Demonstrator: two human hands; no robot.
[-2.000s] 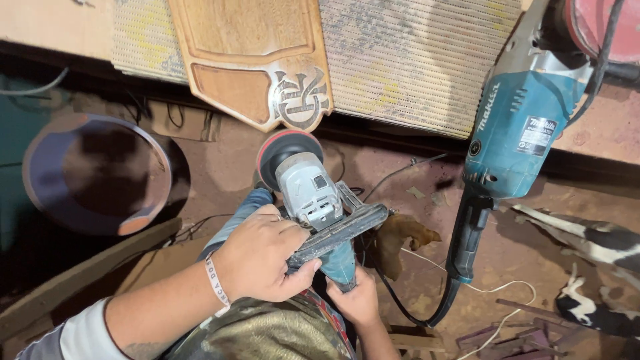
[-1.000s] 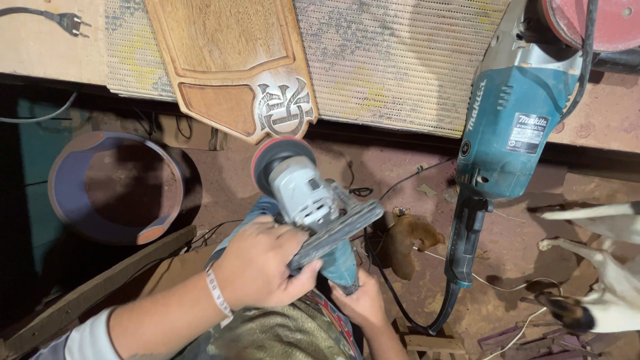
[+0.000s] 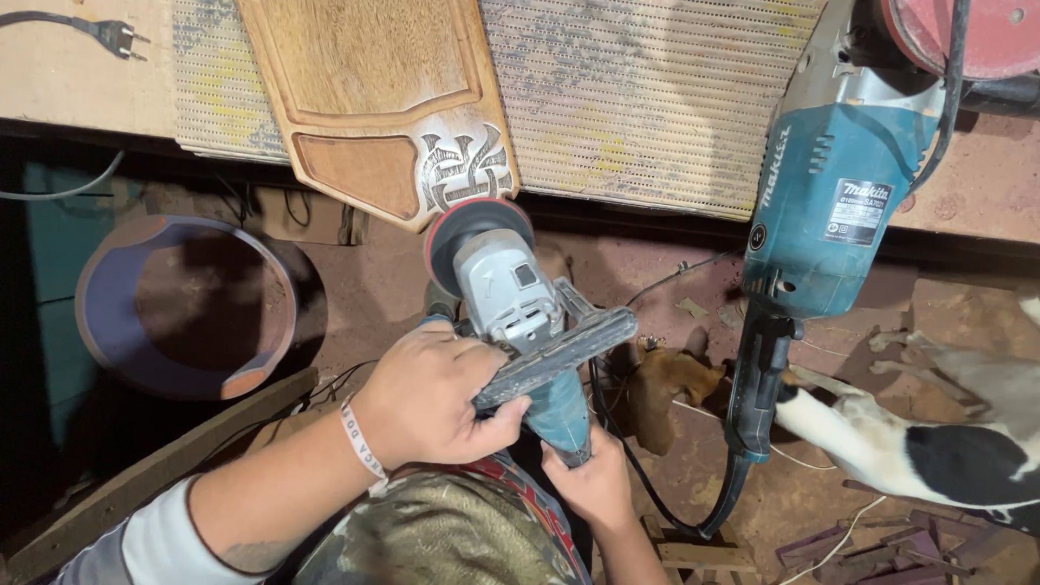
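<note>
My left hand (image 3: 439,394) is closed on the side handle bar of a small handheld disc sander or polisher (image 3: 512,280). My right hand (image 3: 591,475) grips the teal rear body of the same tool. Its round red-edged disc (image 3: 478,244) is at the near edge of a wooden cutting board (image 3: 382,57), just below the carved emblem (image 3: 465,166); whether disc and wood touch, I cannot tell. The board has juice grooves and a recessed compartment (image 3: 357,172), and lies on ridged cardboard, its near end past the bench edge.
A large Makita sander (image 3: 845,171) with a red disc hangs over the bench's right edge. An unconnected plug (image 3: 118,36) lies at the upper left. Below are a round tub (image 3: 187,309), a brown animal (image 3: 670,390), a black-and-white dog (image 3: 910,455), cables and wood scraps (image 3: 877,552).
The dog at the right has changed its position. Both hands keep the same hold on the tool, whose disc stays by the board's near edge. The view has shifted slightly.
</note>
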